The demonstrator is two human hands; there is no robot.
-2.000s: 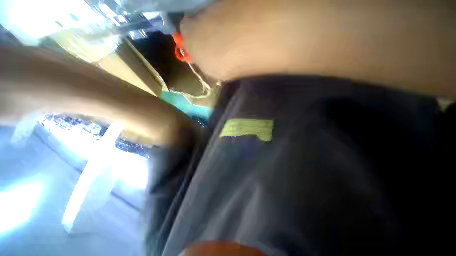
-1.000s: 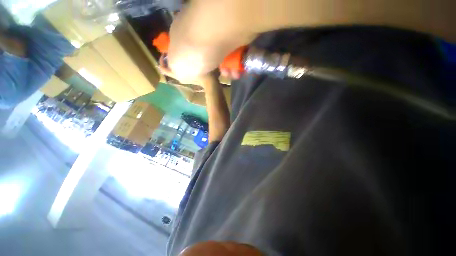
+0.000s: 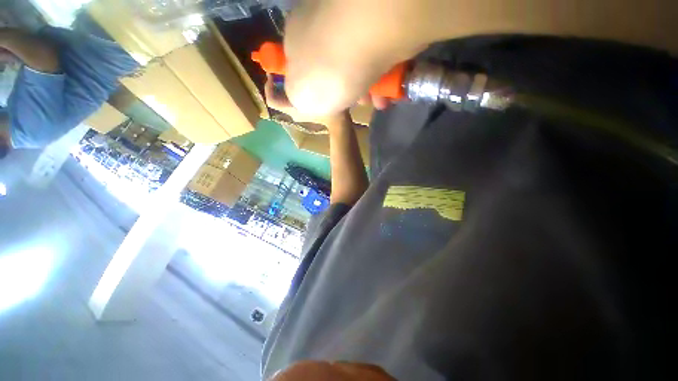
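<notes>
My right hand [image 3: 320, 78], blurred at the top centre, is closed around a bright orange tool [image 3: 270, 57]. The tool's tip shows left of the hand and its rear end right of it. A silver knurled coupler [image 3: 446, 85] joins the rear end, and a pale hose [image 3: 595, 119] trails right from it across my dark clothing. My left forearm [image 3: 346, 160] reaches up behind the right hand. The left hand is mostly hidden there. A small blue spot shows below the orange tip; I cannot tell what it is.
An open brown carton [image 3: 197, 93] stands left of my hands. Shiny clear plastic [image 3: 223, 9] lies at the top edge. A person in a blue shirt [image 3: 74, 82] is at the upper left. Beyond are stacked cartons [image 3: 224, 175], a white pillar [image 3: 152, 234] and grey floor [image 3: 67, 335].
My left arm was stretched out to the left two seconds ago and has drawn in to the right hand. The orange tool's rear and coupler have come into view; the carton and person show more clearly.
</notes>
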